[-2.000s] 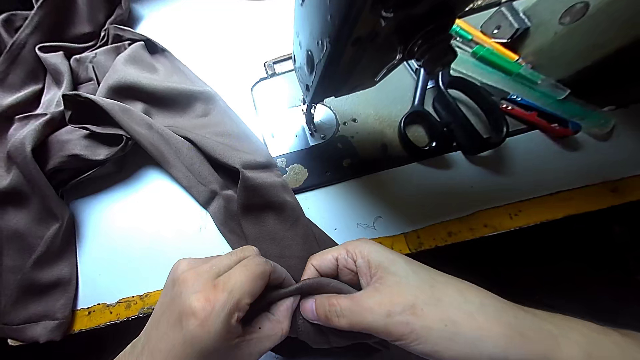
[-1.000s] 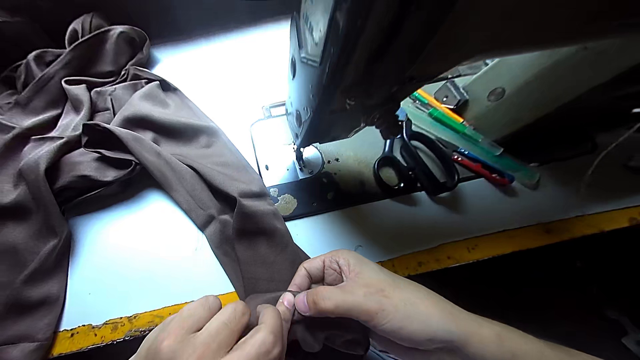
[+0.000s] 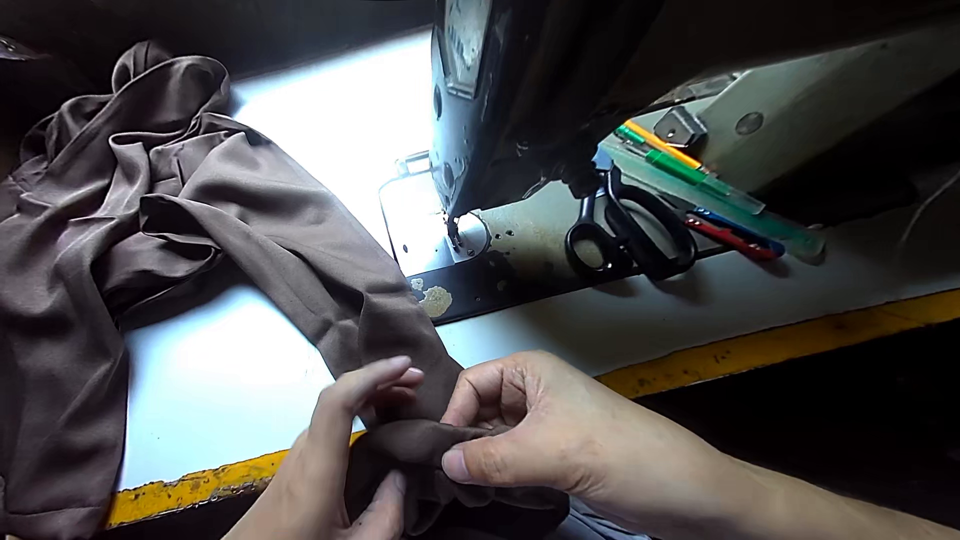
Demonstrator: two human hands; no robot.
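Brown fabric (image 3: 285, 217) lies in loose folds over the left of the sewing table, and one long part of it runs down over the front edge to my hands. My right hand (image 3: 525, 435) pinches a folded edge of this part between thumb and fingers. Left of it, my left hand (image 3: 337, 450) is spread around the same end, its fingers raised and apart and its thumb low against the cloth. Whether the left palm touches the fabric is hard to tell. Beyond the hands stands the sewing machine (image 3: 510, 112), its presser foot (image 3: 454, 231) over the needle plate.
Black-handled scissors (image 3: 630, 232) lie on the machine bed, right of the needle. Beside them are a green pen (image 3: 675, 166), a yellow pencil or pen (image 3: 664, 144), a red pen (image 3: 735, 238) and a translucent green ruler (image 3: 795, 238). The table has a worn yellow front edge (image 3: 787, 349).
My left fingers, closed at the cloth beside the right fingertips two seconds ago, have come apart and lifted. The right hand still pinches the fabric. The view has shifted somewhat.
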